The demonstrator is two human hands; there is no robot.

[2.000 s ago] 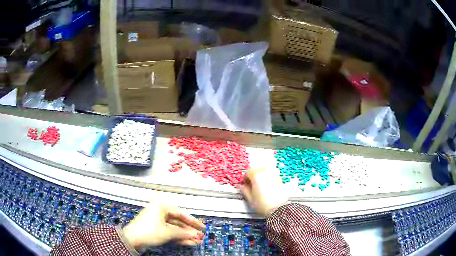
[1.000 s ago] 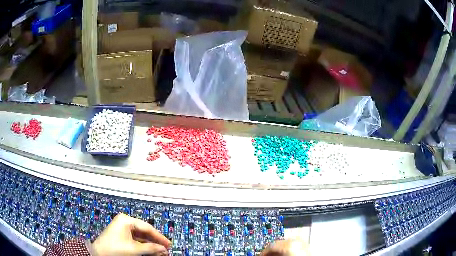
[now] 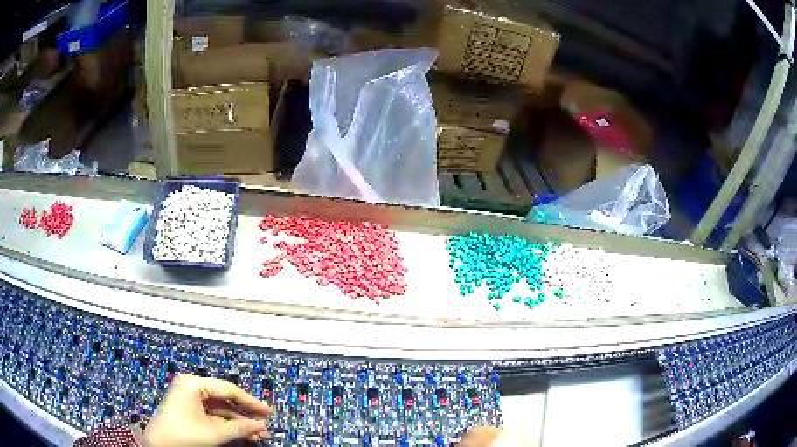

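Observation:
A circuit board panel (image 3: 384, 397), dotted with blue and red parts, lies on the line at the bottom. My left hand (image 3: 205, 415) is over the panel, its thumb and index finger close together; whether a small part is between them cannot be told. My right hand (image 3: 485, 436) is at the bottom edge near the panel's right end, mostly cut off, fingers hidden. On the shelf behind lie a pile of red components (image 3: 341, 257), green components (image 3: 498, 266) and pale components (image 3: 578, 272). A dark bin (image 3: 190, 264) holds white components (image 3: 194, 225).
A light-blue packet (image 3: 125, 227) and small red heap (image 3: 58, 220) lie at the shelf's left. A gap with a white surface (image 3: 594, 410) separates the panel from another panel (image 3: 734, 375). Clear plastic bags (image 3: 376, 127) and cartons (image 3: 223, 127) stand behind the shelf.
My right hand has left the red pile and come down to the panel's right end at the bottom edge. My left hand has moved left in the picture. The view has shifted right.

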